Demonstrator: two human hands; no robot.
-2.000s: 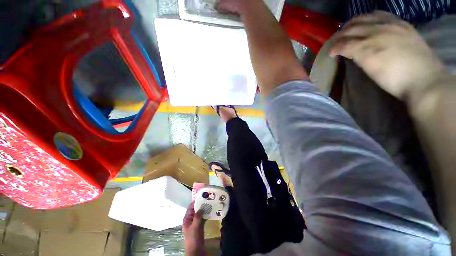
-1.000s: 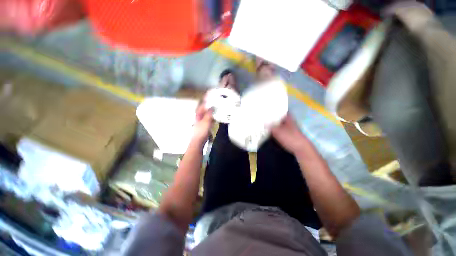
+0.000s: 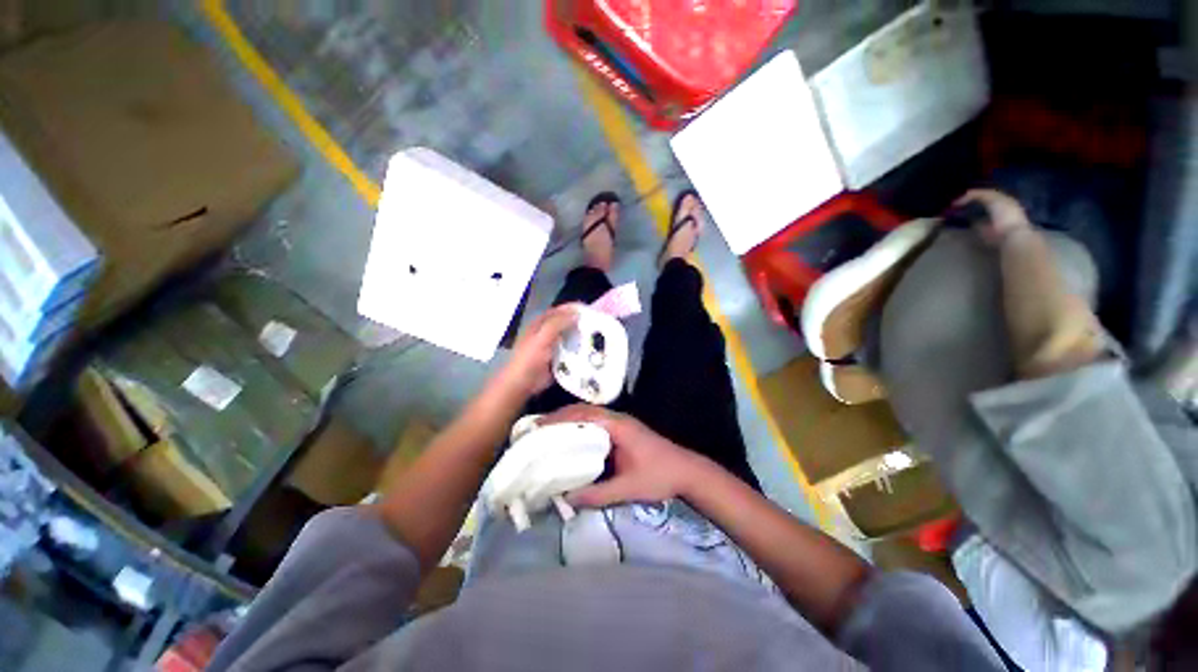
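My left hand (image 3: 539,352) holds a cream plastic housing (image 3: 590,358) with dark round holes by its edge, above my legs. A small pink-and-white card (image 3: 618,303) sticks out beyond the housing's top edge. My right hand (image 3: 633,457) grips a second, white plastic housing (image 3: 545,465) close to my lap. Two short prongs point down from its lower side. The two housings are near each other; whether they touch is unclear.
A white box (image 3: 453,250) with two dark dots stands ahead left. A red stool (image 3: 716,46), a white lid (image 3: 759,151) and a white tray (image 3: 900,99) are ahead right. Cartons (image 3: 145,158) stand left. A seated person (image 3: 1038,433) is close on my right.
The view has shifted and sharpened. Both housings are now nearer my body, the right-hand one lower at my lap with its pronged side showing. The pink card shows again at the left-hand housing.
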